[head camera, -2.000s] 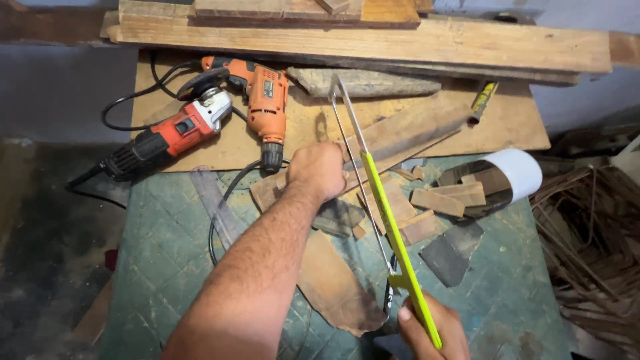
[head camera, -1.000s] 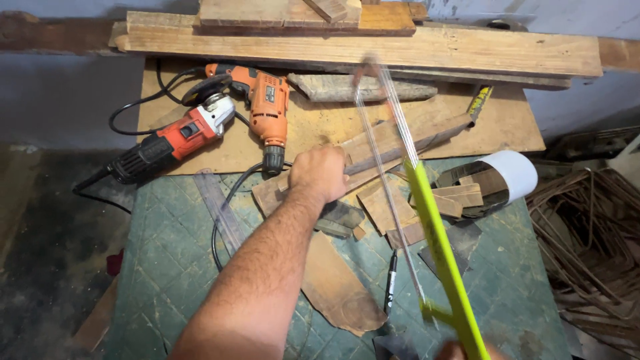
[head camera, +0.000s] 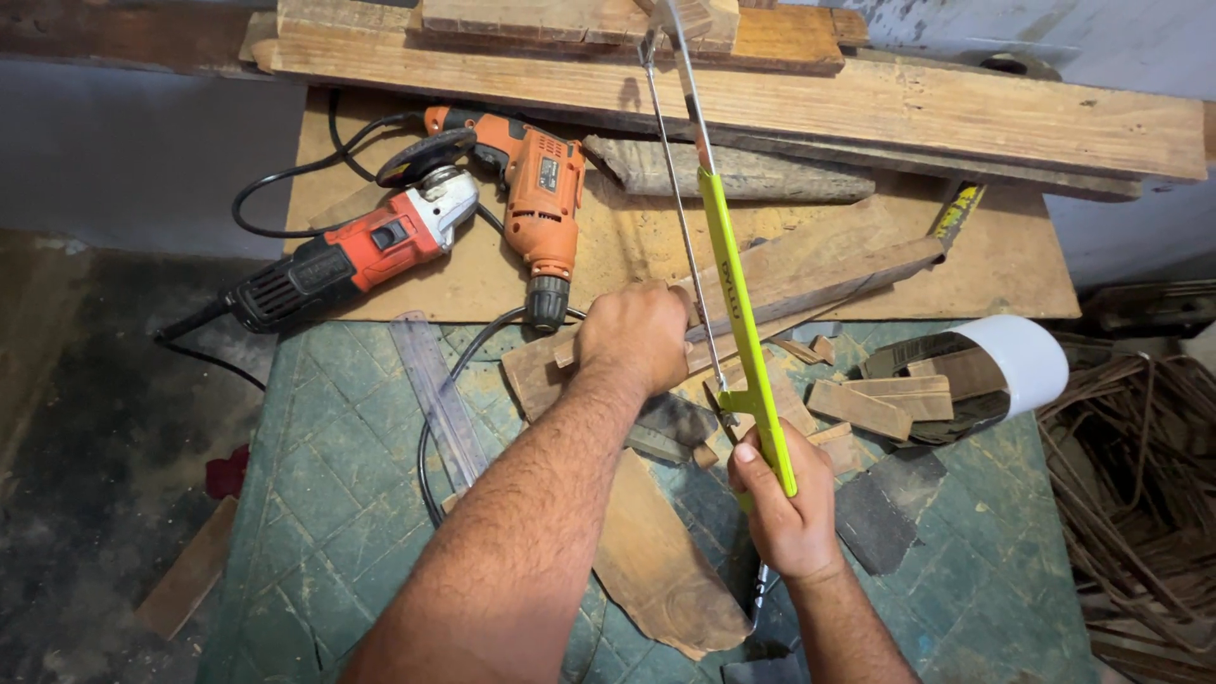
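A long wooden strip lies slantwise over the edge of a thin board, and my left hand is closed around its near end. My right hand grips the handle of a hacksaw with a yellow-green frame. The saw points away from me, its blade side facing left, just right of my left hand and over the strip. Whether the blade touches the wood I cannot tell. Under and beside my left hand are small wood offcuts, and a broad wood piece lies nearer to me.
An orange power drill and a red angle grinder with cords lie at the left. Behind are stacked planks. A clear ruler, a sandpaper roll, wood blocks and a dark sandpaper piece are on the table.
The hacksaw, blurred one second ago, has moved in my right hand, which now shows fully around the handle. My left hand stays on the strip's near end.
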